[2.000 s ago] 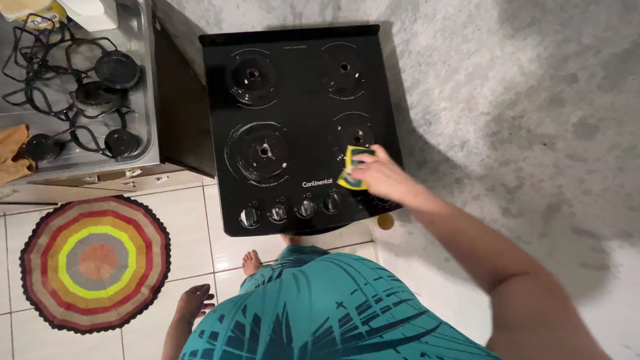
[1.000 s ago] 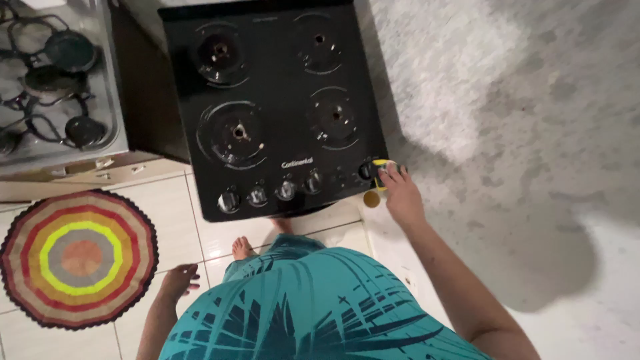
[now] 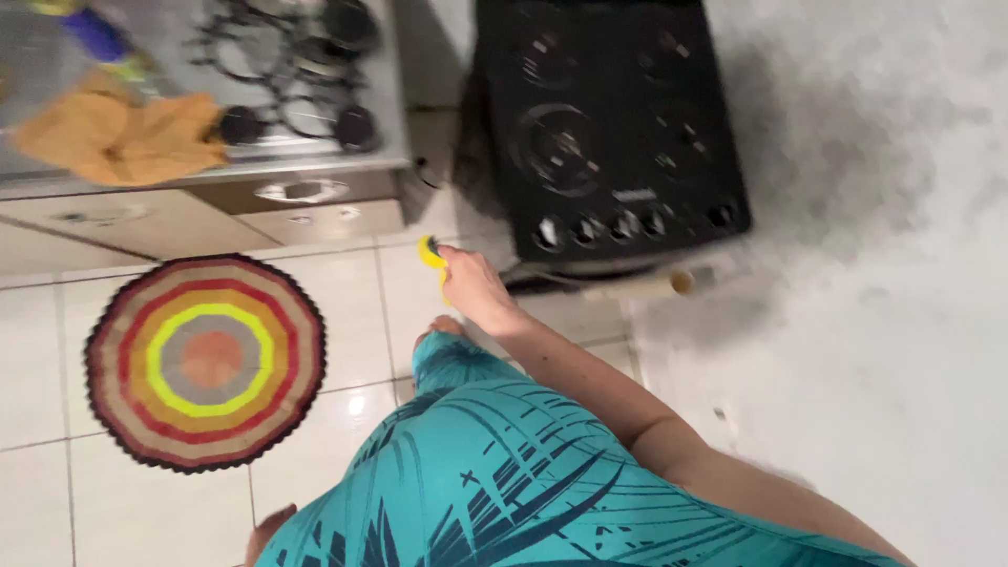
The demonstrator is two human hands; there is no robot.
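Note:
My right hand [image 3: 474, 285] grips a yellow and dark green sponge [image 3: 431, 250] over the tiled floor, just left of the stove's front corner. The black four-burner Continental stove [image 3: 622, 102] stands upper right, its burner grates off and a row of knobs along its front edge. At the bottom edge, beside my teal patterned clothing, only part of my left hand [image 3: 272, 529] shows; whether it holds anything I cannot tell. The picture is blurred by motion.
A steel counter [image 3: 315, 161] at upper left bears black burner grates [image 3: 307, 71], burner caps and an orange cloth [image 3: 130, 134]. Below it are drawers with metal handles. A round striped rug [image 3: 209, 358] lies on the floor. The wall is to the right.
My right hand has moved left with the sponge, from the stove's right front corner to beyond its left side. My view has swung toward the counter.

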